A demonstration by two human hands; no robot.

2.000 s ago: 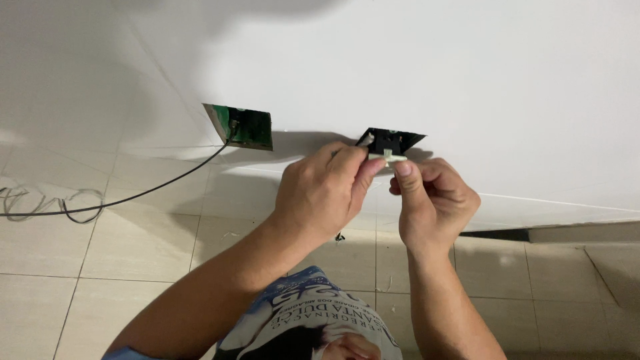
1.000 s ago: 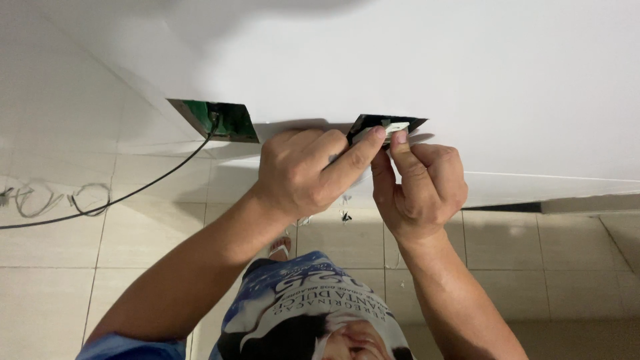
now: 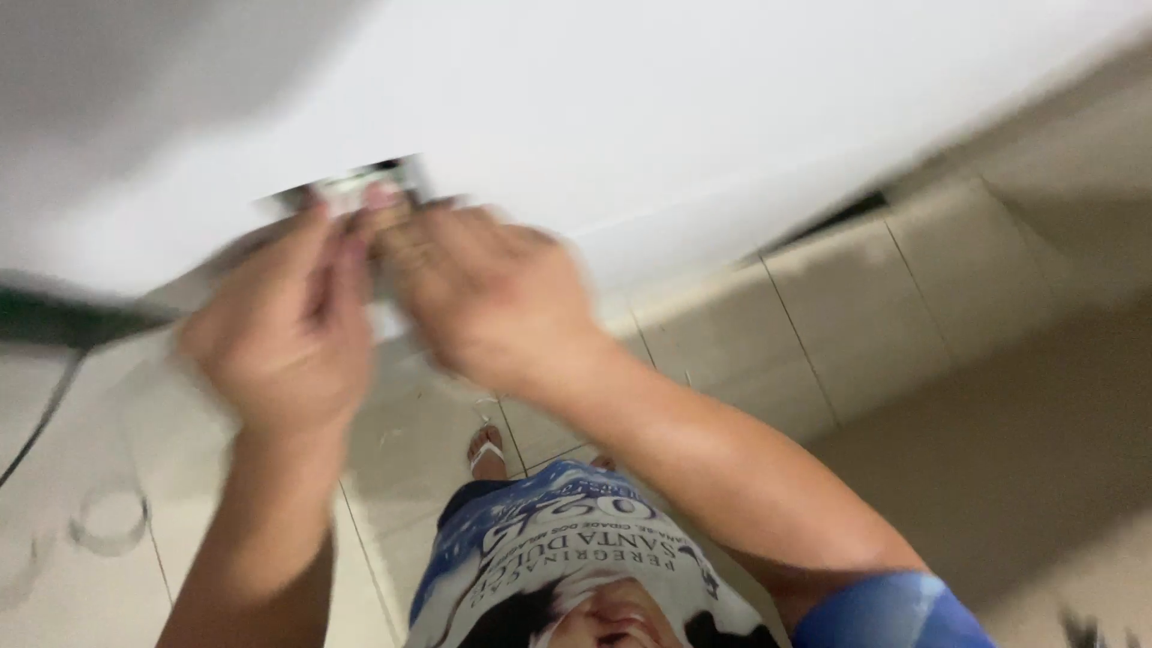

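Motion blurs both hands. My left hand [image 3: 292, 315] and my right hand [image 3: 490, 292] meet at a rectangular cut-out [image 3: 292, 196] in the white wall panel [image 3: 630, 108]. Between their fingertips is a small white piece [image 3: 355, 184], perhaps an outlet or switch module, held at the opening. The fingers cover much of it, and what lies inside the cut-out is largely hidden.
At the far left, a dark green-edged opening [image 3: 54, 319] has a black cable [image 3: 45, 418] running down from it. A loop of thin wire [image 3: 108, 522] lies on the tiled floor [image 3: 720, 333]. A foot in a white sandal [image 3: 486, 450] stands below.
The view has swung and tilted strongly. Both hands still hold the small white piece at the same cut-out, with my right hand now reaching across from the right.
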